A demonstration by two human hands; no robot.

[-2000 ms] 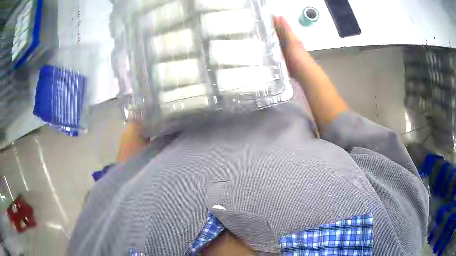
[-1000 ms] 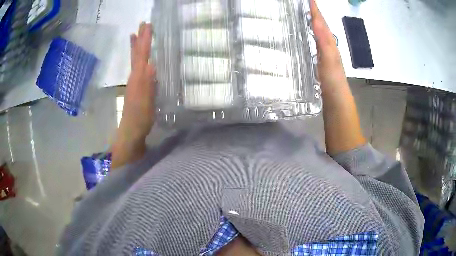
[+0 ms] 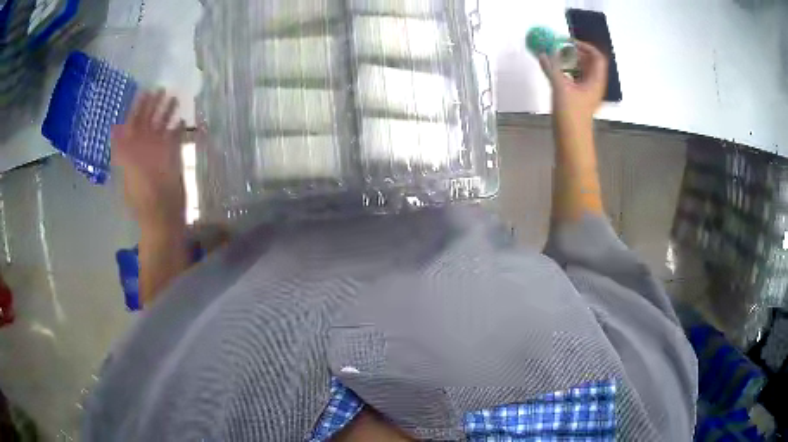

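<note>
The tray stack (image 3: 350, 95) of clear blister trays with white parts in two columns of pockets lies in front of my body, its near edge against my smock. My right hand (image 3: 577, 76) is to the right of the stack, over the table, with its fingers around the teal-green stretch film roll (image 3: 546, 41). My left hand (image 3: 151, 138) is to the left of the stack, off it, blurred, with its fingers apart and holding nothing.
A black mobile phone (image 3: 598, 52) lies on the white table (image 3: 691, 78), partly behind my right hand. A blue tray (image 3: 85, 108) is at the table's left edge, beside my left hand. More blue trays (image 3: 721, 375) stand low at the right. A red object shows at the far left.
Both hands have come off the sides of the tray stack. My left hand has moved out to the left. My right hand has moved onto the film roll.
</note>
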